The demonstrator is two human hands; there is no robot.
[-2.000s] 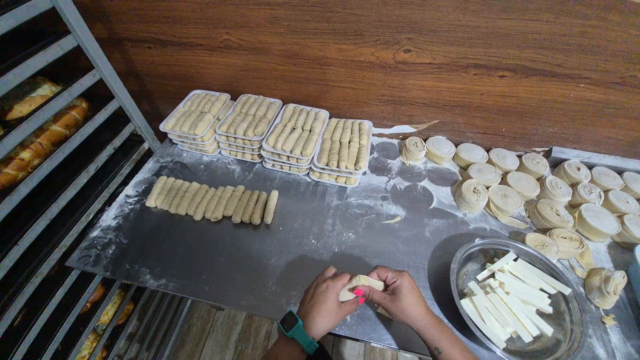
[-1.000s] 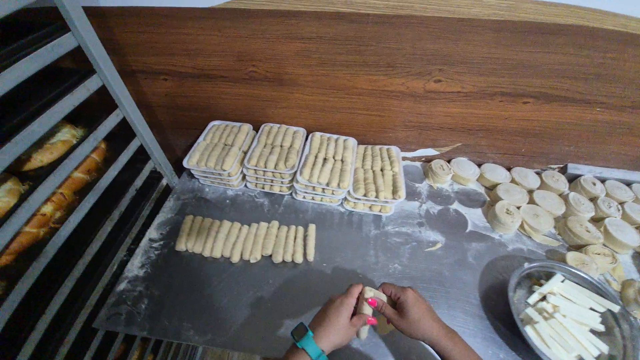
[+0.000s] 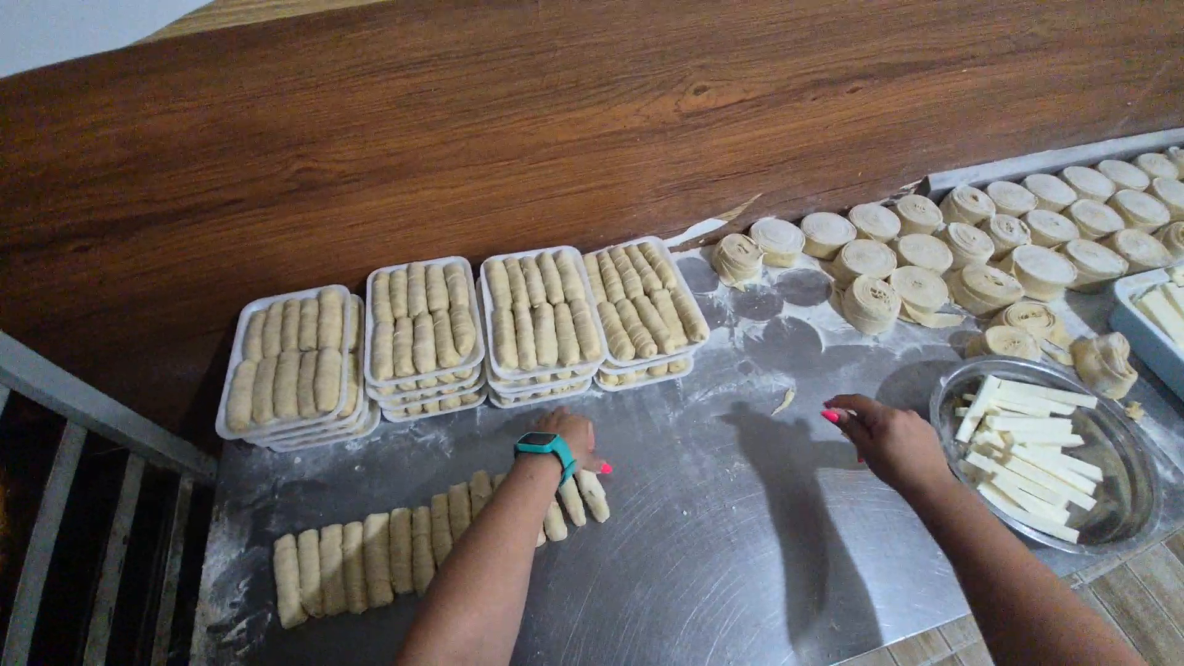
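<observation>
My left hand point(image 3: 569, 439), with a teal watch on its wrist, rests over the upper ends of the rightmost cheese-stick-shaped dough rolls point(image 3: 592, 495). Its fingers are partly hidden, so whether they grip the last roll is unclear. The forearm covers part of the row of dough rolls point(image 3: 377, 560). Over the table, my right hand point(image 3: 883, 439) is loosely curled with thumb and fingers apart and nothing visible in it. Just right of it stands a metal bowl point(image 3: 1142, 462) of white cheese sticks point(image 3: 1036, 458). Coiled dough strips point(image 3: 871, 303) stand behind that hand.
Stacked white trays point(image 3: 370, 370) of dough rolls line the back of the floured metal table point(image 3: 684, 573), against a wood-patterned panel point(image 3: 592, 120). A light blue container point(image 3: 1147, 324) with white sticks is at the right edge. A metal rack point(image 3: 102, 398) stands at left.
Earlier, both hands were together on a piece of dough near the table's front. They are now apart: the left is at the row's right end, the right near the bowl. The view has shifted.
</observation>
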